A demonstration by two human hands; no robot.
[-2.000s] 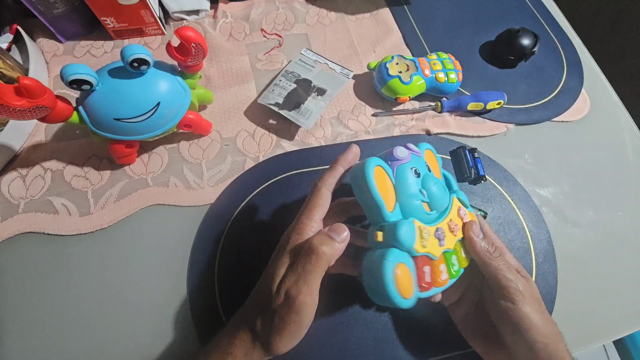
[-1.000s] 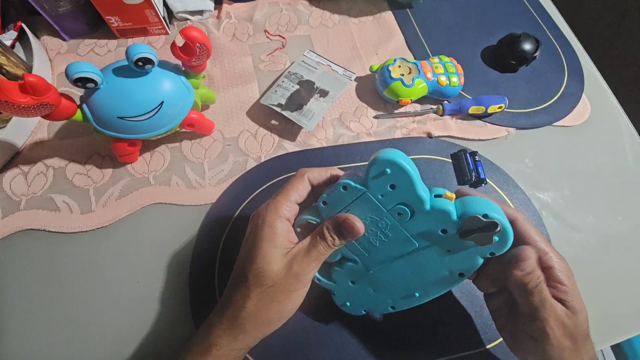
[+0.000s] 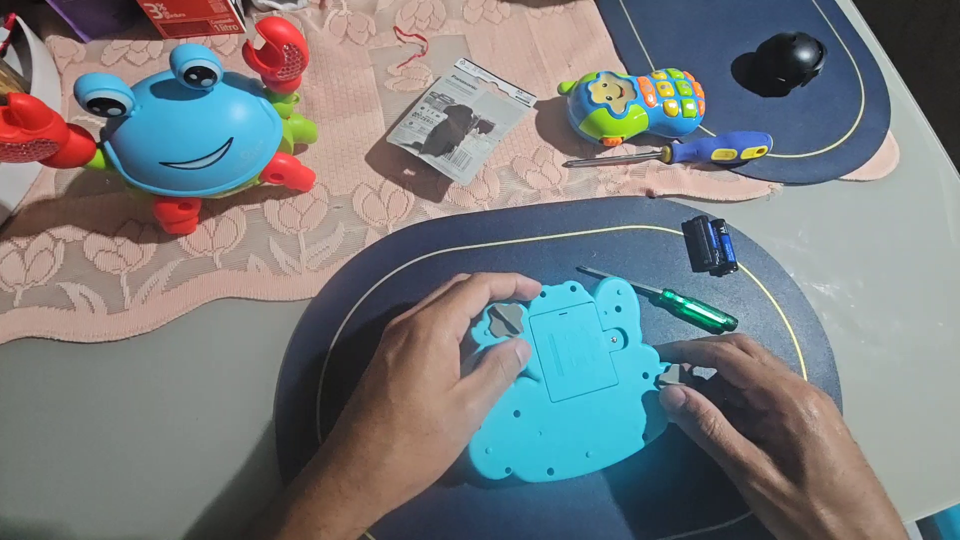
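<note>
A turquoise plastic musical toy (image 3: 570, 420) is back side up over the dark blue placemat (image 3: 465, 232), its battery cover (image 3: 574, 352) closed against the back, with a screw in a recess beside it. My left hand (image 3: 442, 375) grips the toy's left side, thumb and fingers around a grey piece (image 3: 506, 320). My right hand (image 3: 757, 412) holds the right edge at another grey piece (image 3: 675, 375). Just beyond the toy, a green-handled screwdriver (image 3: 694, 309) lies on the placemat. Several batteries (image 3: 710, 245) lie together near the placemat's upper right edge.
Farther back are a blue crab toy (image 3: 195, 135), a battery blister pack (image 3: 461, 124), a toy phone (image 3: 637, 103) and a blue-handled screwdriver (image 3: 716, 148). A black round object (image 3: 791, 61) sits on another placemat. A pink lace cloth (image 3: 247, 262) covers the table's far left part.
The toy was face up two seconds ago, with its keys showing; it has been turned over and now lies lower. The green screwdriver has come into fuller view.
</note>
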